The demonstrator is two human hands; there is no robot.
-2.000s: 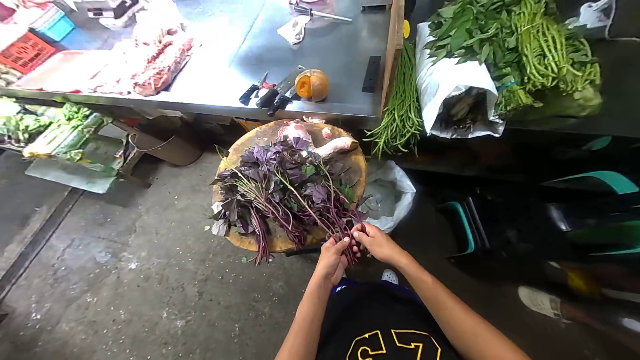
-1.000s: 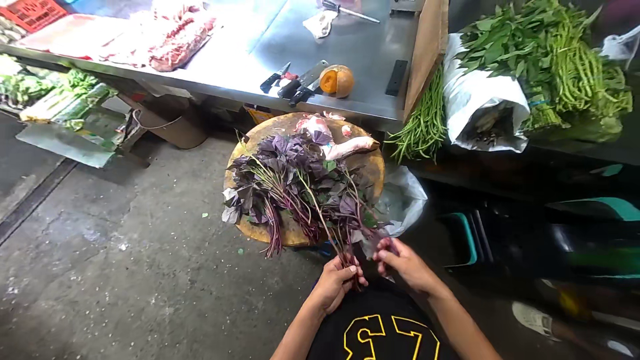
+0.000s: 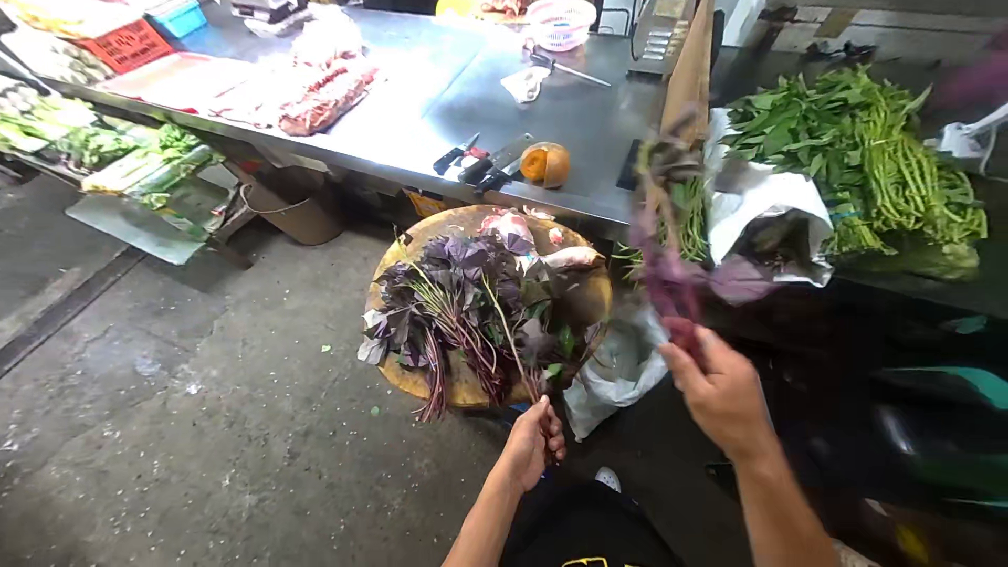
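Observation:
Bunches of purple leafy greens (image 3: 465, 307) lie across a round wooden chopping block (image 3: 409, 383), their stems hanging over its near edge. My left hand (image 3: 535, 441) is closed around thin stems at the near right edge of the block. To the right, my right hand (image 3: 720, 390) grips a separate bunch of purple-leaved stems (image 3: 669, 268), held upright and blurred by motion. At the back of the block lie pieces of raw meat (image 3: 508, 228) and a pale, long meat piece (image 3: 573, 258).
A steel counter (image 3: 449, 87) behind the block holds knives (image 3: 492, 165), a cut orange squash (image 3: 545, 164) and raw meat (image 3: 327, 98). Right of it are long green beans (image 3: 693, 216), a white bag (image 3: 768, 197) and green bundles (image 3: 890, 157). A plastic bag (image 3: 618, 378) hangs beside the block; a bucket (image 3: 295, 213) stands left.
My hands, close together before, are now apart. The right hand has moved right and away from the block with a bunch of purple stems; the left stays near the block's edge.

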